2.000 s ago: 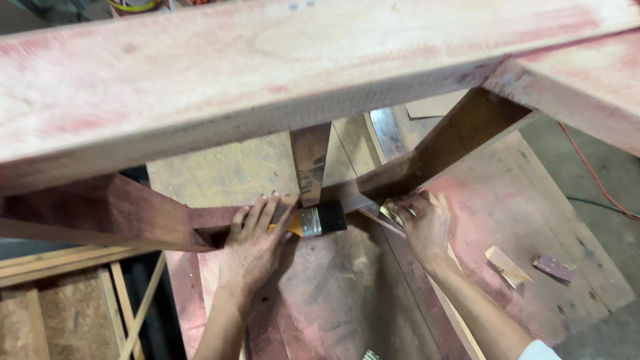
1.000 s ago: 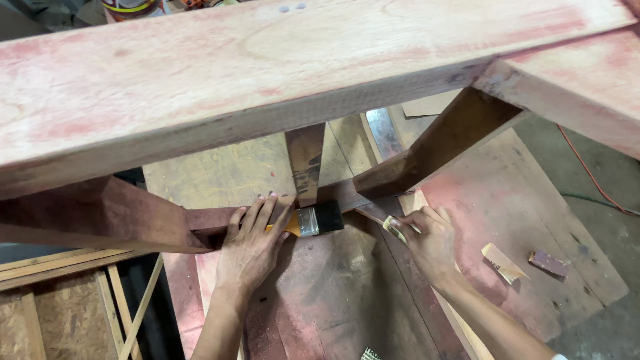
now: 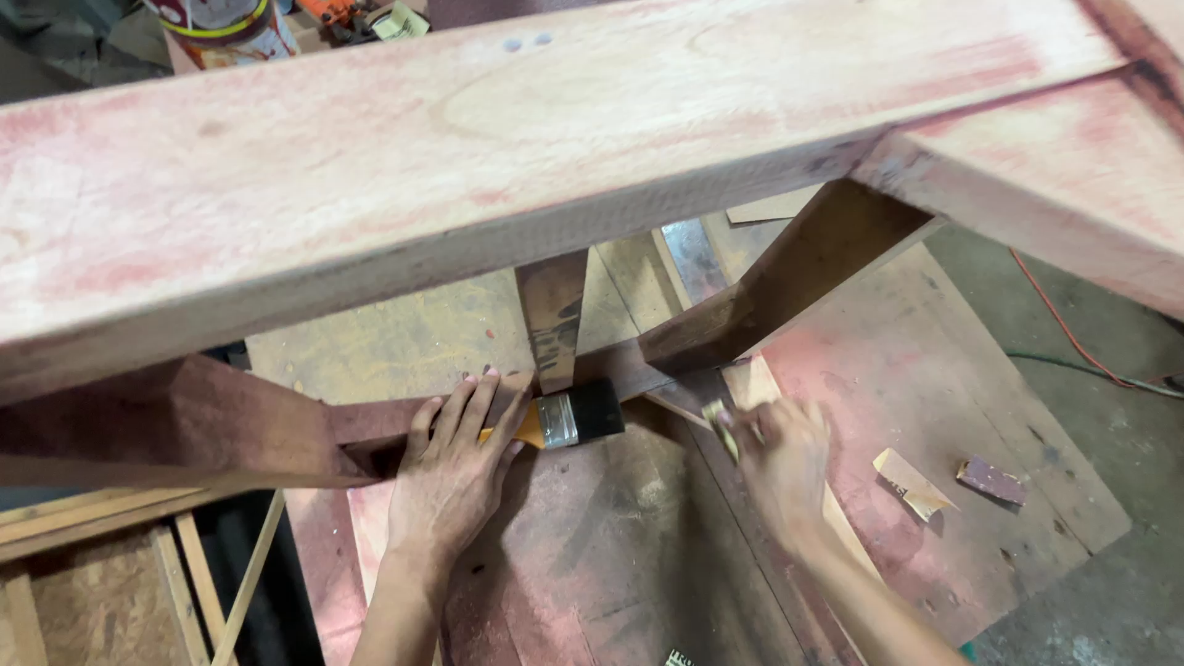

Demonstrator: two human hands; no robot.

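My left hand lies over the lower rail of a wooden frame, with the orange handle of a paintbrush under its fingers. The brush's black bristles point right, below a short upright. Pinched in the fingers of my right hand is a small folded piece of sandpaper, against a dark wooden strip beside the lower rail. The right hand is slightly blurred. A wide, pale top board with reddish stain crosses above both hands.
Two loose sandpaper pieces, one tan and one dark, lie on the stained plywood at right. A paint can stands beyond the top board. Red and green cords run over the floor. An angled brace stands near my right hand.
My right hand with the sandpaper has shifted slightly down and away from the lower rail. My left hand and the paintbrush stay in about the same place.
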